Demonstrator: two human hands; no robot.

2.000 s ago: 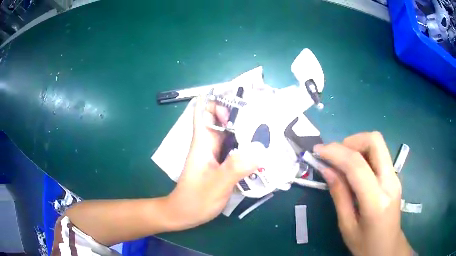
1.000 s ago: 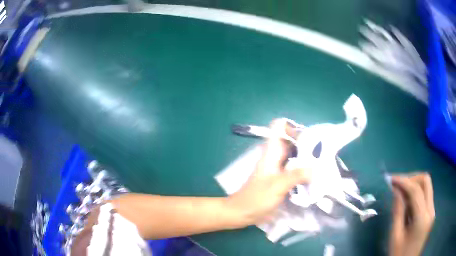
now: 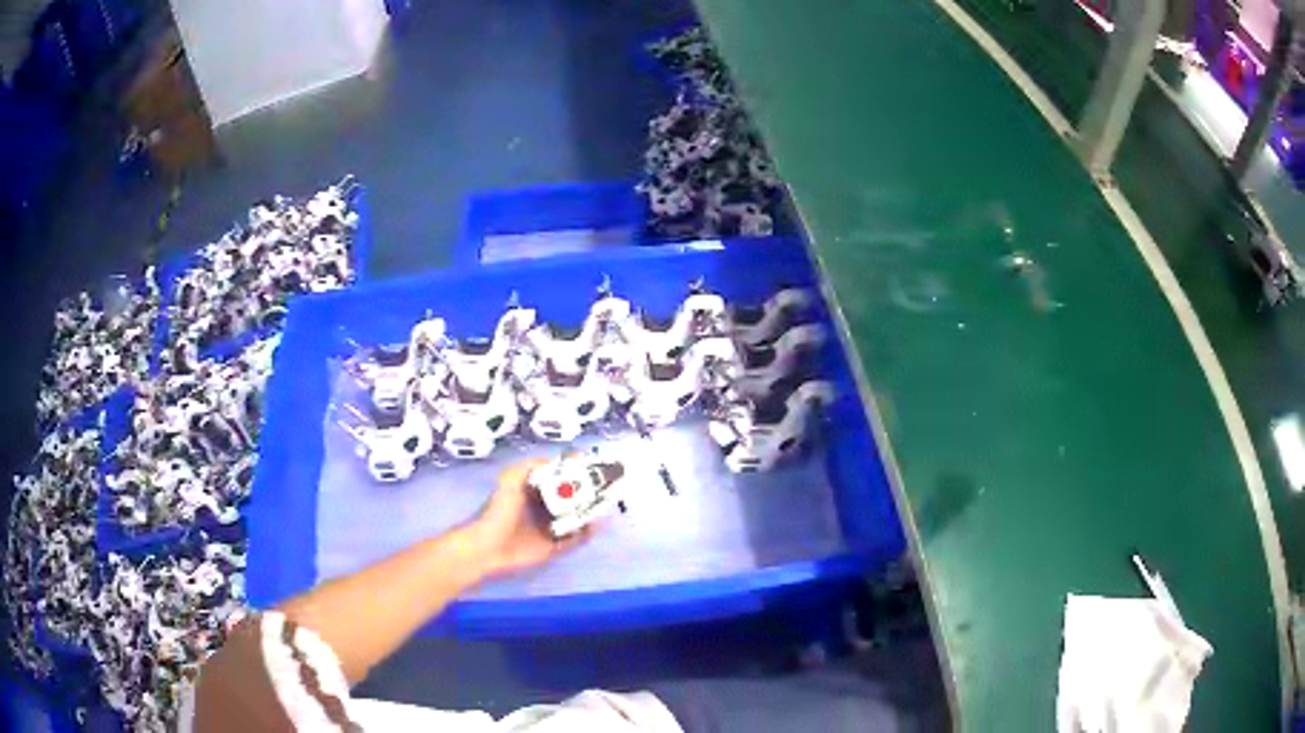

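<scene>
My left hand (image 3: 518, 523) holds a white model scooter (image 3: 580, 491) with a red spot at its rear, over the front part of the large blue finished-parts tray (image 3: 272, 501). In the tray, white scooters (image 3: 480, 415) stand in two neat rows behind the held one. The held scooter's far end is washed out by glare, and I cannot tell whether it touches the tray floor. My right hand is not in view.
The green bench (image 3: 1030, 430) runs along the right, with a white cloth (image 3: 1131, 666) and a slim pale tool (image 3: 1149, 580) at its lower right. Heaps of jumbled scooters (image 3: 186, 444) fill blue bins at the left. A smaller blue bin (image 3: 551, 215) stands behind the tray.
The view has swung left from the bench to the tray. My left hand has carried a scooter off the cloth to over the tray. My right hand has left the picture.
</scene>
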